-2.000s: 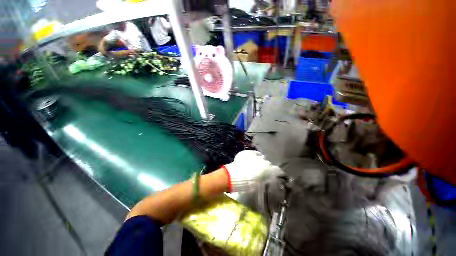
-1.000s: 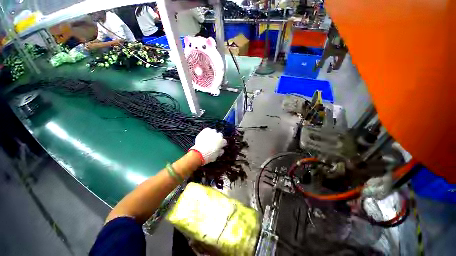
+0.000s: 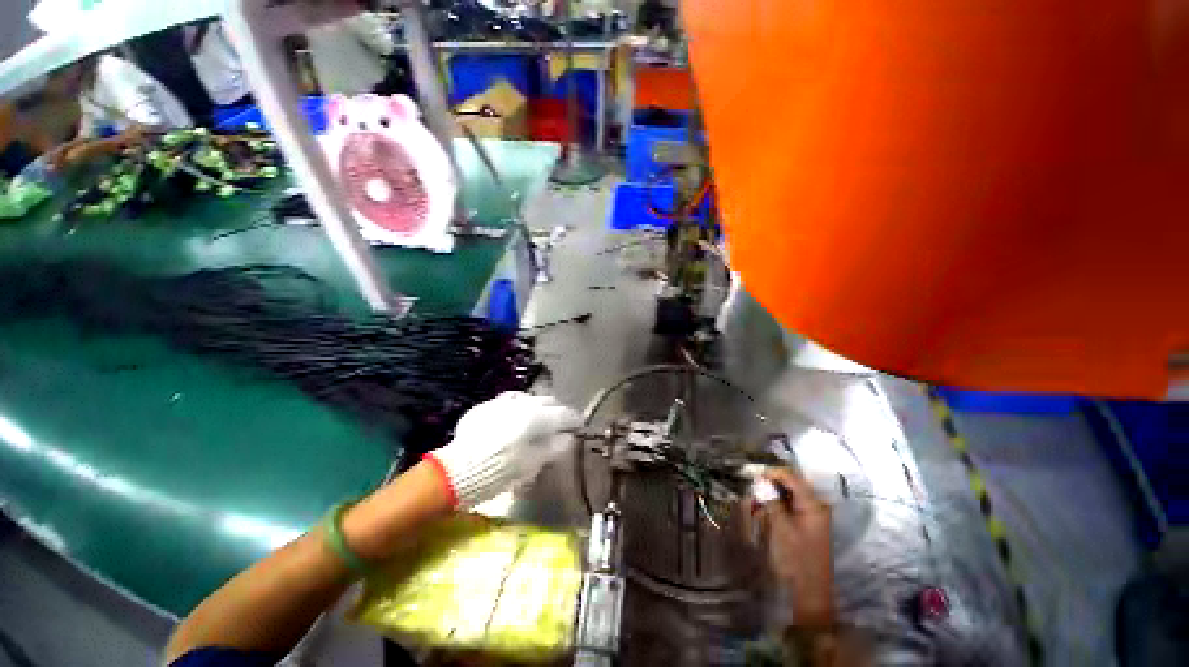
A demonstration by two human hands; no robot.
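Observation:
My left hand (image 3: 506,446), in a white glove with a red cuff, reaches to the left side of a small silvery clamping fixture (image 3: 642,444). Its fingertips are blurred, so a grip on a cable end cannot be told. My right hand (image 3: 790,521), bare-looking and blurred, is right of the fixture, its fingers around thin dark wires (image 3: 711,474). The fixture sits over a round plate with a dark rim (image 3: 604,547). Black cables (image 3: 313,341) lie fanned on the green table at left, their ends near my glove.
A yellow-wrapped block (image 3: 483,589) lies below my left wrist, beside a silvery slide rail (image 3: 601,586). An orange hood (image 3: 913,183) fills the upper right. A pink-and-white fan (image 3: 389,176) and a white post (image 3: 307,150) stand on the table. People work behind. A small red part (image 3: 931,602) lies at right.
My left hand has moved from the cable bundle to the fixture. My right hand has come into view with wires. The view has turned right, and the fixture and plate now show clearly.

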